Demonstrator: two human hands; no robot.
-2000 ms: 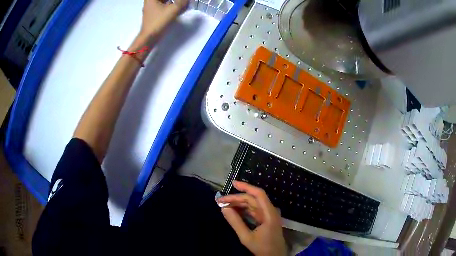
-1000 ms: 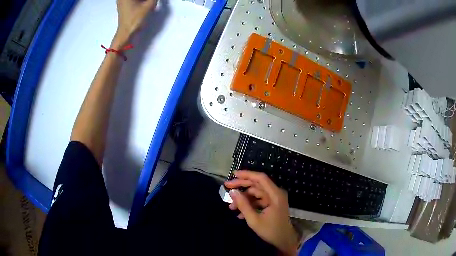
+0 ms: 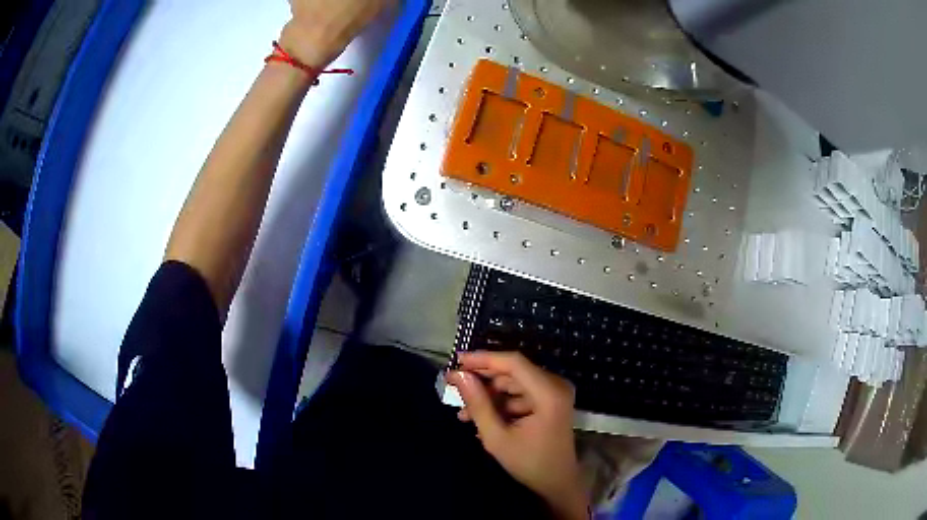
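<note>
My left hand [image 3: 330, 22] is at the top edge of the picture, over the right side of the blue plastic tray [image 3: 302, 289] and its white liner [image 3: 132, 223]. Its fingertips are cut off, so what it holds is hidden. My right hand [image 3: 523, 411] is in front of the keyboard's left end, fingers curled, with a small white piece [image 3: 447, 388] at its thumb and fingertips, mostly hidden. The orange marking fixture [image 3: 569, 157] lies on the perforated worktable [image 3: 417, 163]; its pockets hold no pieces.
A black keyboard [image 3: 630, 350] lies along the table's front edge. Loose white housings [image 3: 775, 256] stand right of the fixture, with stacked housing stock [image 3: 864, 264] farther right. The grey machine [image 3: 803, 61] overhangs the upper right. A blue stool [image 3: 712, 482] is below.
My left hand has moved right, towards the tray's right rim. My right hand stays low with the white piece. The view has shifted, so the fixture appears farther left and higher.
</note>
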